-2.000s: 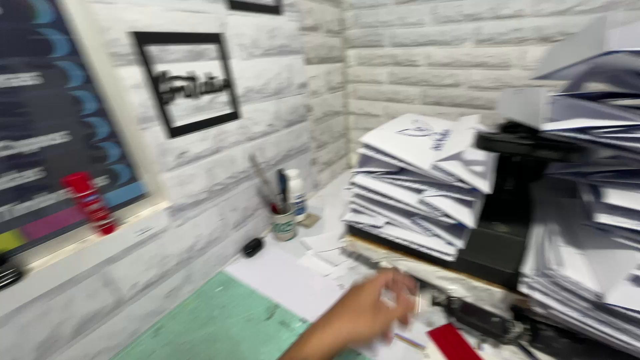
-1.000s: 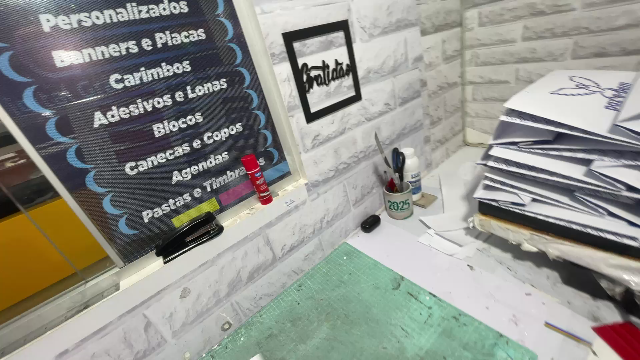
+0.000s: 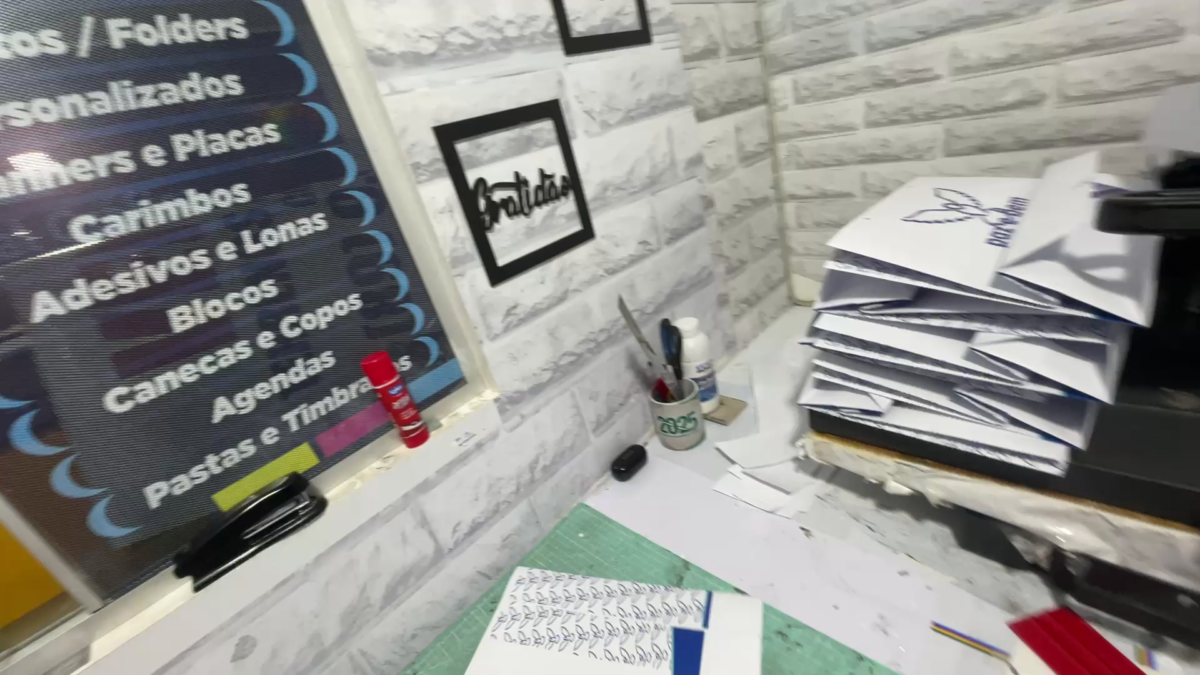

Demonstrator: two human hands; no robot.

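Note:
Neither of my hands shows in the head view now. A white printed paper piece with rows of dark blue logos and a solid blue block (image 3: 619, 623) lies over the green cutting mat (image 3: 614, 542), cut off by the bottom edge; whether a hand holds it below is hidden. Folded white paper bags with a blue leaf print (image 3: 937, 230) are piled on a black surface at the right. A red flat object (image 3: 1073, 642) lies at the lower right.
A cup (image 3: 677, 420) with scissors and a blade stands beside a white bottle (image 3: 695, 361). A black oval object (image 3: 629, 462) lies near the wall. On the ledge are a black stapler (image 3: 251, 530) and a red glue stick (image 3: 395, 399). Paper scraps (image 3: 764, 478) lie behind the mat.
The hand seen near the bags two seconds ago is out of view. The printed white paper piece now shows much more over the mat. The view has swung about.

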